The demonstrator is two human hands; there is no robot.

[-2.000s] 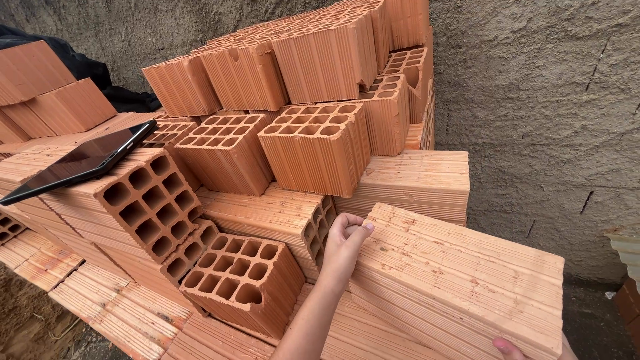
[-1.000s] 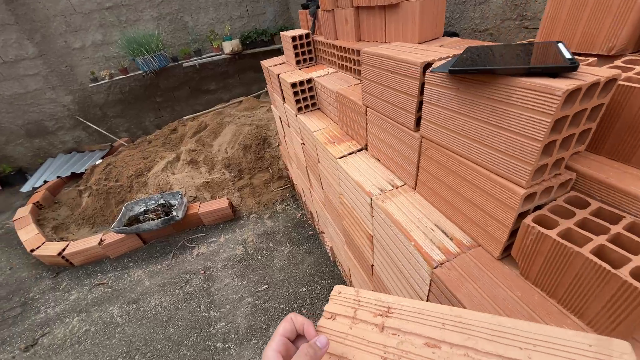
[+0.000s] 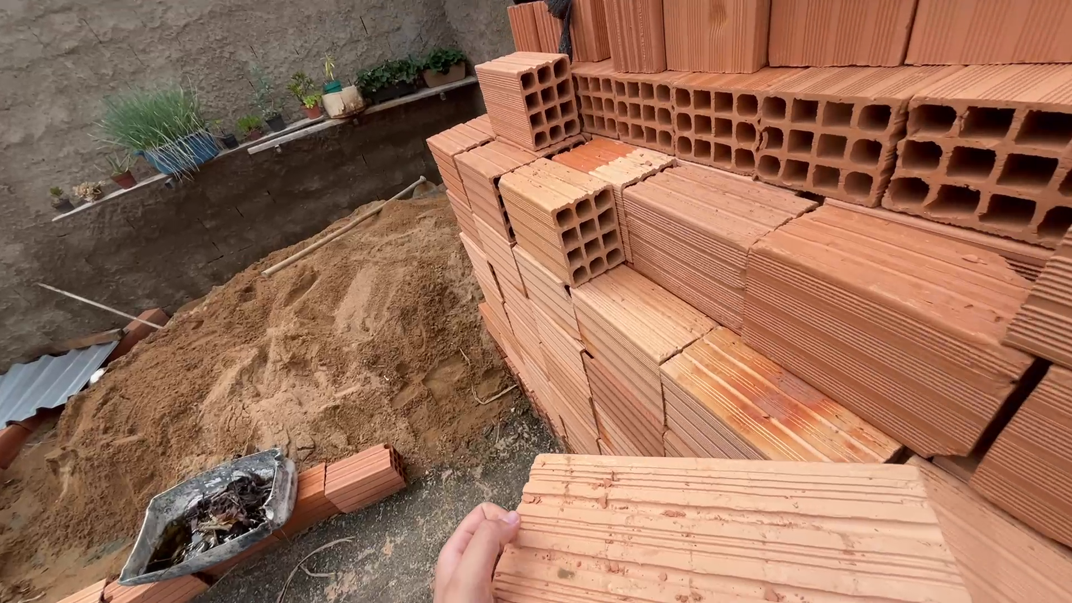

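At the bottom of the head view, my left hand (image 3: 477, 553) grips the left end of a pale hollow clay brick (image 3: 720, 532), fingers at its edge. The brick's ribbed, crumb-specked face is turned up, and its lower part runs out of the frame. My right hand is not visible. Just beyond the held brick rises a stepped stack of hollow clay bricks (image 3: 871, 293). An orange-stained brick (image 3: 779, 398) lies nearest to it. Further along, a short brick with square holes (image 3: 565, 218) sits on the stack, and another short brick (image 3: 528, 100) stands behind it.
Left of the stack is a sand heap (image 3: 335, 335) with a wooden pole (image 3: 343, 228) on it. A row of bricks (image 3: 364, 477) edges the sand, beside a battered tray (image 3: 209, 515) of dark debris. Potted plants stand on a ledge (image 3: 285, 134); corrugated sheeting (image 3: 54, 381) lies far left.
The view has swung far left from the stack to the sand heap. The pale brick has been lifted away from the stack in my hand. My right fingers, seen at first, are out of view.
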